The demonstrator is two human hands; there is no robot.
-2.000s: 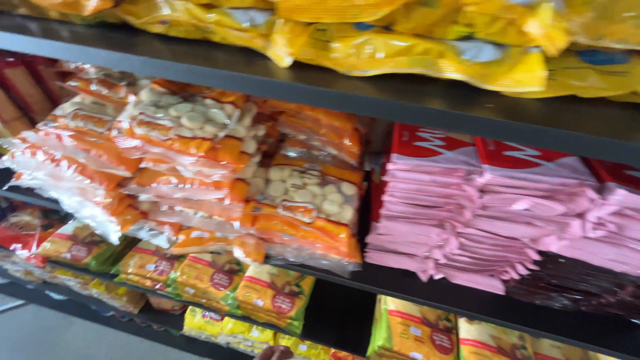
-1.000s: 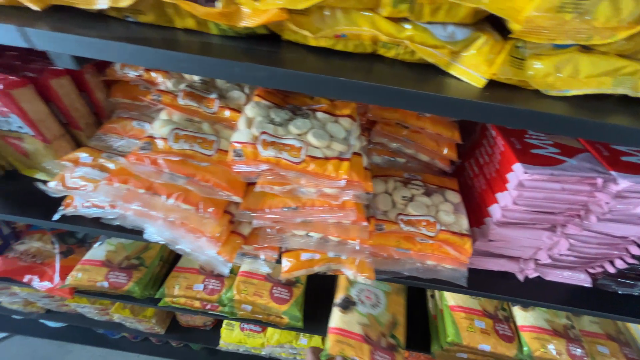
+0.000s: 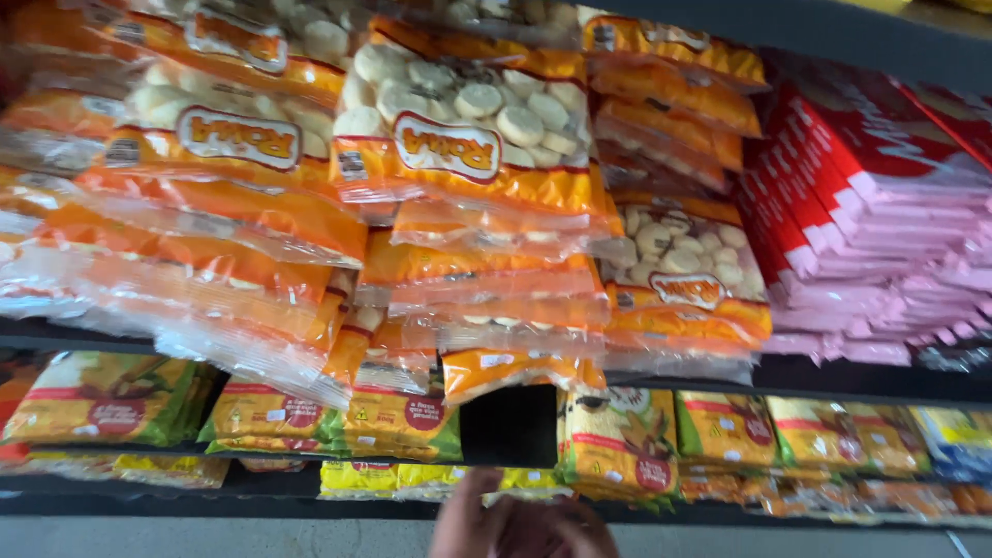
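Observation:
Bare fingers (image 3: 519, 519), blurred, show at the bottom centre in front of the low shelf's edge. I cannot tell whether they belong to one hand or both, or whether they hold anything. A yellow and green food packet (image 3: 620, 442) with a red band stands just above and to the right of them, beside a dark gap (image 3: 508, 426). Similar packets (image 3: 399, 422) lie left of the gap. Above hang the ends of stacked clear and orange bags of round pale biscuits (image 3: 461, 116). Small yellow packets (image 3: 434, 479) lie low behind the fingertips.
Red and pink packets (image 3: 876, 201) are stacked at the right. More yellow and green packets (image 3: 814, 434) line the lower shelf at the right. The dark upper shelf (image 3: 845, 46) crosses the top right, and grey floor (image 3: 194, 535) runs along the bottom.
Two seconds ago a dark gap showed where the packet right of centre now stands. More of the fingers is now in view. The view has moved closer to the biscuit bags.

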